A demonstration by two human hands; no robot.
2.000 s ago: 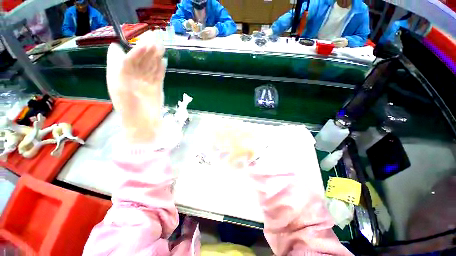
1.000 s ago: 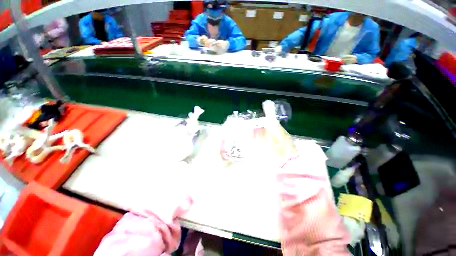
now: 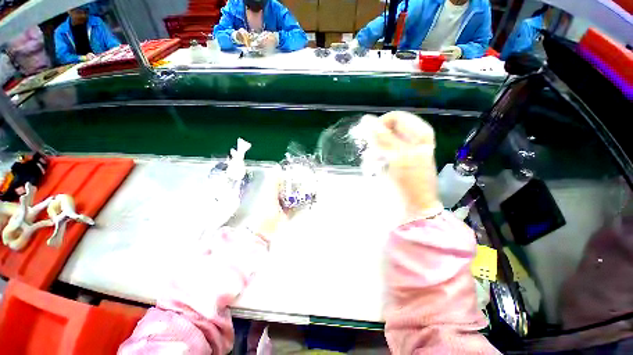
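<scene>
My left hand (image 3: 272,213), washed out by glare, holds a glossy clear plastic shell (image 3: 298,183) with dark and purplish glints above the white mat (image 3: 333,260). My right hand (image 3: 406,156) is raised at the mat's far right edge, blurred. Its fingers are closed on crinkly clear film (image 3: 366,142). A rounded clear shell (image 3: 339,142) shows just left of these fingertips, over the green belt; whether I touch it is unclear. A narrow white part in clear film (image 3: 231,177) stands left of my left hand.
White curved figure parts (image 3: 41,220) and a black-and-orange part (image 3: 22,175) lie on the red tray (image 3: 104,177). A red bin (image 3: 41,308) is lower left. Bottle (image 3: 454,186), yellow card (image 3: 486,263) and black box (image 3: 533,211) are right. People in blue sit beyond the belt (image 3: 229,125).
My left hand, raised at the left two seconds ago and later low, now holds the shell at the middle. My right hand has risen and its fingers have closed. The view has also shifted.
</scene>
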